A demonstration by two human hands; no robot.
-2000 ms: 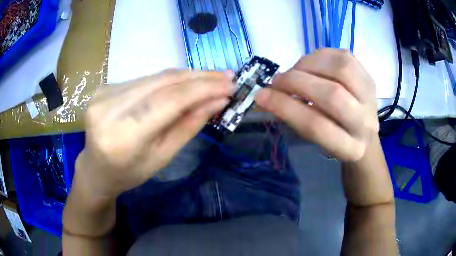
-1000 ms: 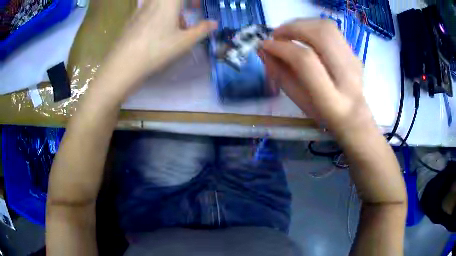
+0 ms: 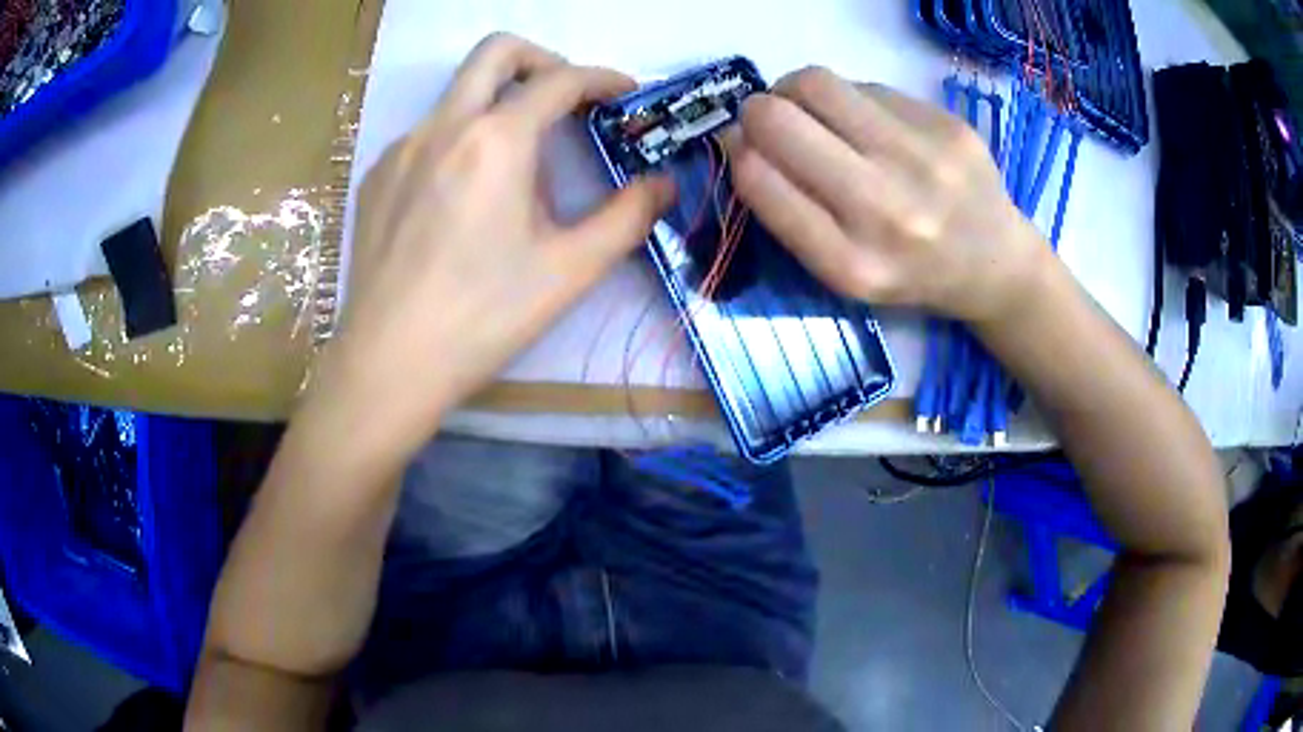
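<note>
A blue-rimmed power bank housing point(image 3: 793, 358) lies tilted on the white sheet, its near end at the bench edge. A circuit board point(image 3: 689, 115) sits in its far end, with thin red wires point(image 3: 729, 236) trailing over the housing. My left hand point(image 3: 486, 215) holds the far left corner, fingers and thumb on either side of the rim. My right hand point(image 3: 886, 200) has its bent fingertips on the right end of the board and the housing's rim. The fingertips hide that end of the board.
Stacked housings point(image 3: 1093, 72) with red wires stand at the back right, blue charging cables point(image 3: 955, 375) hanging near them. A black box point(image 3: 1197, 172) with cords is at far right. A blue parts bin point(image 3: 107, 72) is at back left, a black pad point(image 3: 139, 276) below it, a lower bin point(image 3: 179, 529) under the edge.
The board, earlier held in both hands above the lap, is now in the housing's far end. The housing has turned and come nearer the bench edge. Both hands now rest at its far end.
</note>
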